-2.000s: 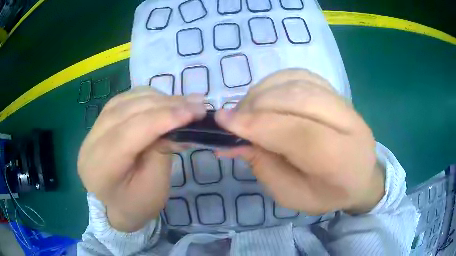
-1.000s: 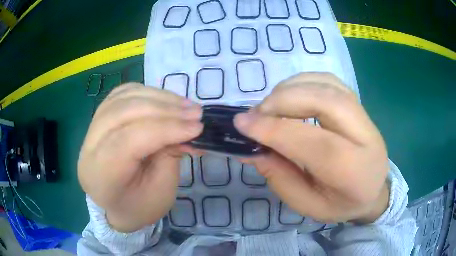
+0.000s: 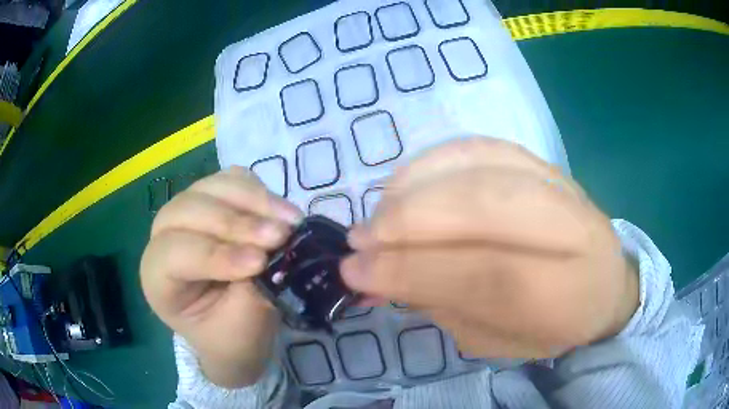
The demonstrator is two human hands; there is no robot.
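My left hand (image 3: 212,264) and my right hand (image 3: 495,248) hold a glossy black watch housing (image 3: 313,275) between their fingertips, above the white tray. The housing is tilted and its inner side shows, with small white or silver spots and a bit of red. My right hand is slightly blurred. Below lies the white blister tray (image 3: 448,116) with rows of thin black frame rings (image 3: 376,137); some pockets hold none. My hands hide part of the tray's middle.
Loose frame rings (image 3: 160,194) lie on the green mat left of the tray. A black fixture (image 3: 100,299) and a blue control box (image 3: 25,315) with thin cables stand at far left. Yellow tape (image 3: 120,172) crosses the mat. Another tray-like sheet shows at the lower right edge.
The housing has turned from nearly edge-on to showing its inner side, tilted. Both hands still hold it. The view has shifted and rotated, so the tray and the left equipment sit differently.
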